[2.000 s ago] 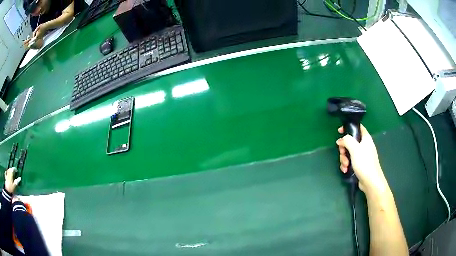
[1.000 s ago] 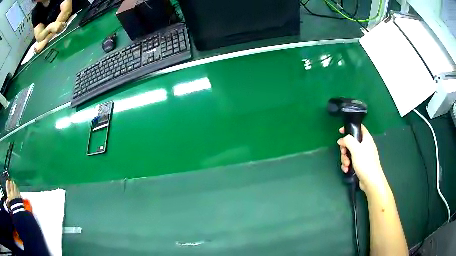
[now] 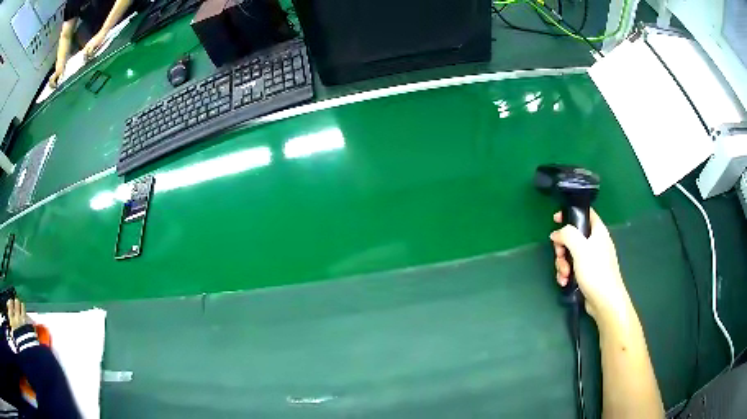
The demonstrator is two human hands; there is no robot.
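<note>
My right hand (image 3: 591, 260) is closed around the grip of a black handheld barcode scanner (image 3: 578, 190), at the right of the head view. The scanner is upright, its wide head above my fingers, and a thin black cable runs down from the grip. My left hand is not in view. A phone mid-frame (image 3: 135, 218) lies on the glossy green belt (image 3: 377, 184) at the left, its dark part toward the keyboard and its open part toward the matt mat. It is far from the scanner.
Matt green mat (image 3: 344, 344) nearest me. Keyboard (image 3: 217, 102), mouse (image 3: 178, 71) and black monitor-like box (image 3: 393, 37) stand beyond the belt. White sheet (image 3: 651, 106) and white cable (image 3: 709, 254) at right. A coworker's striped sleeve (image 3: 37, 352) is at lower left, another person at top left.
The phone mid-frame has moved left along the belt. The coworker's hand at lower left and the person at top left have shifted. My right hand and the scanner have barely moved.
</note>
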